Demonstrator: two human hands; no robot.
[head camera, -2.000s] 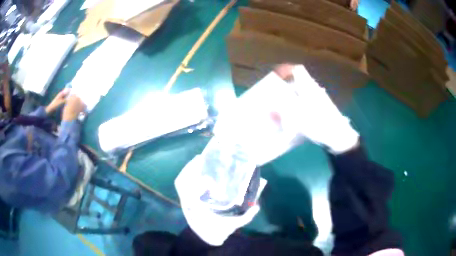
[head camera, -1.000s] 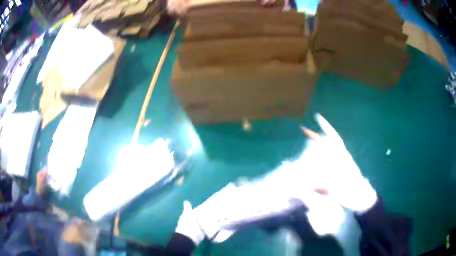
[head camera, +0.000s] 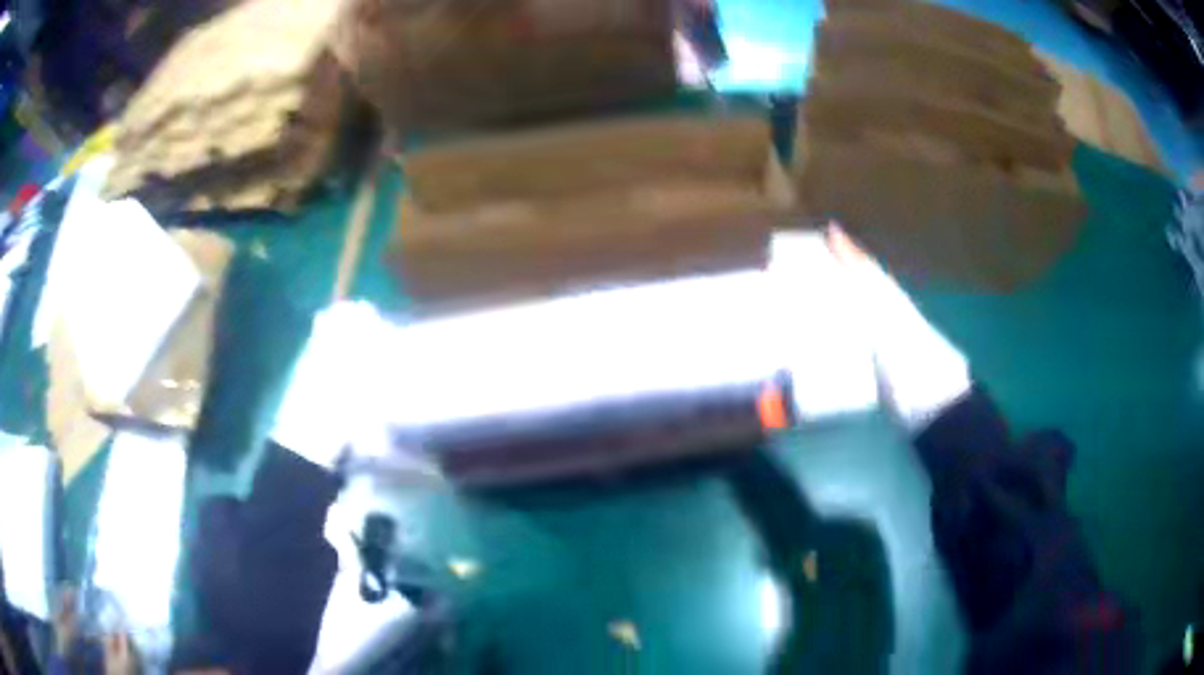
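A long white tray, bright with glare, is held level above the bench in front of the cartons. A dark bagged part with an orange end lies along its near side. My left hand, white-gloved, is at the tray's left end. My right hand, white-gloved with a bare fingertip showing, is at its right end. Both hands appear closed on the tray; glare hides most fingers and any clear bag's edges. Another white piece with a dark part lies near my left forearm.
An open carton stands behind the tray, with another carton to its right. A brown cardboard stack is at far left. White packs and a white sheet lie at left. Another person's hands show at lower left.
The tray has gone from slanting at lower right to level in front of the carton. My left hand has moved up and left. The view has shifted, bringing the cardboard stack further in.
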